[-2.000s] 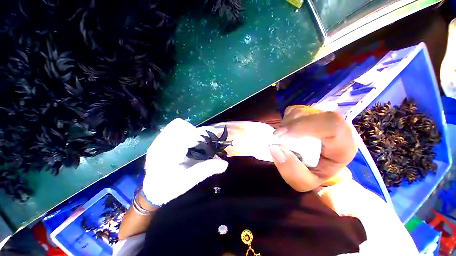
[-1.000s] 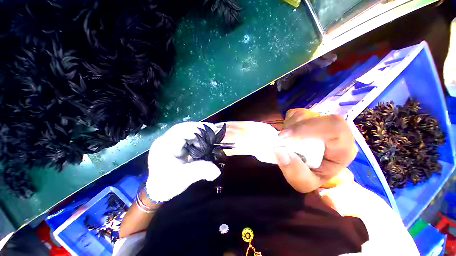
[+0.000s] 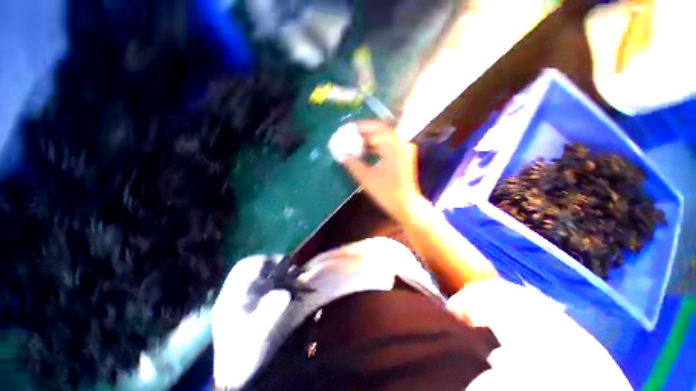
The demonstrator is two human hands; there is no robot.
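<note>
My left hand, in a white glove, holds one black many-pointed flower head at the lower left, near the bench edge. My bare right hand is stretched out over the green bench top. Its fingers are around a small white rounded bottle. The frame is blurred, and the bottle's thin dark tip cannot be made out. A large heap of black flower heads covers the left of the bench.
A yellow-handled tool lies on the bench beyond my right hand, with clear or whitish plastic behind it. A blue crate with brown-gold spiky pieces stands at the right. A pale shape is at the upper right.
My right hand has moved away from the flower head, forward over the bench with the white bottle. My left hand, still holding the flower head, sits lower in view. The view has shifted, showing the yellow-handled tool.
</note>
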